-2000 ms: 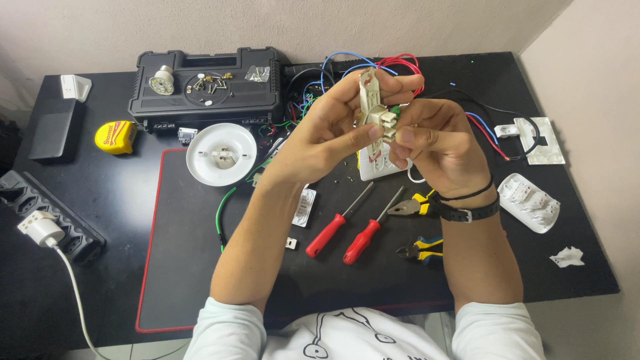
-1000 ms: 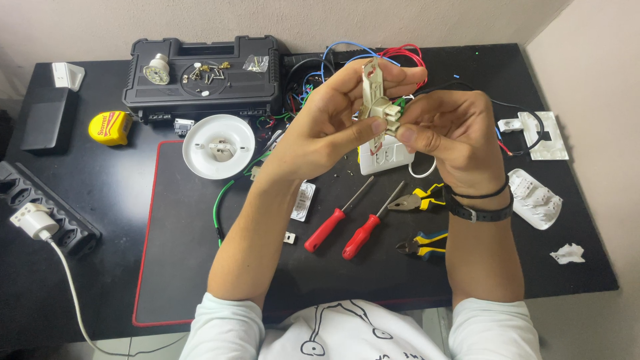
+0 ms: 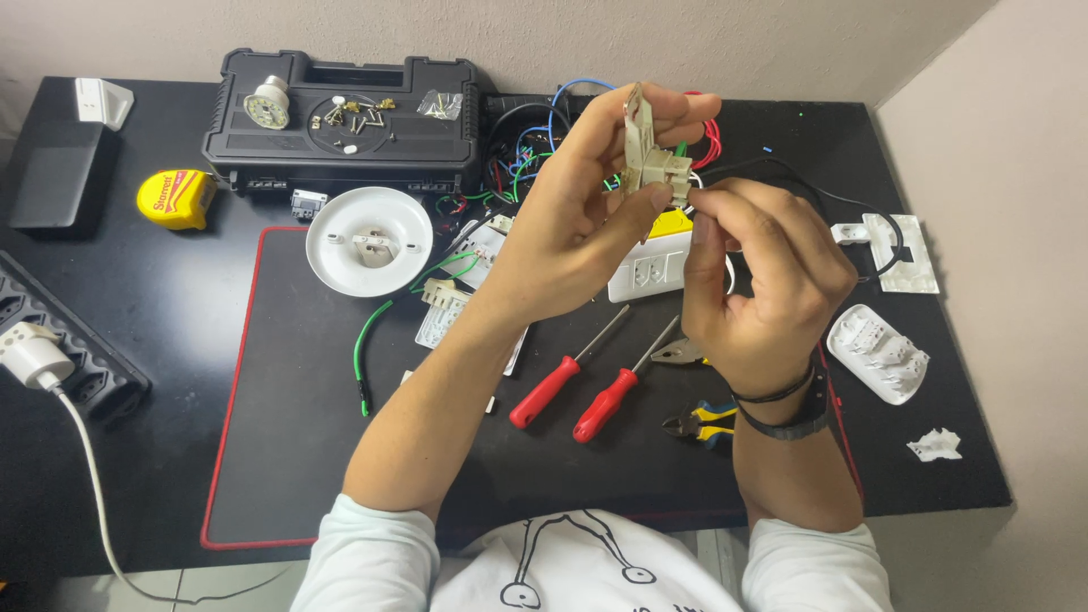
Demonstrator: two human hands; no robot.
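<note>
My left hand holds up an off-white electrical module on a metal mounting bracket, with the thumb along its lower edge. At the module's right side are the thumb and forefinger of my right hand; whether they pinch a small part cannot be told. Behind and below lies a white socket plate with a yellow piece by it. Two red-handled screwdrivers rest on the mat under my hands. Partly behind my right wrist are pliers and blue-and-yellow cutting pliers.
A black tool case carries a bulb and small screws. Nearby are a white round lamp base, a yellow tape measure and tangled wires. A power strip lies left; a white cover and crumpled paper lie right.
My right fingers have shifted from over the module's front to its right edge, and the bracket is turned more edge-on. My left hand still holds it.
</note>
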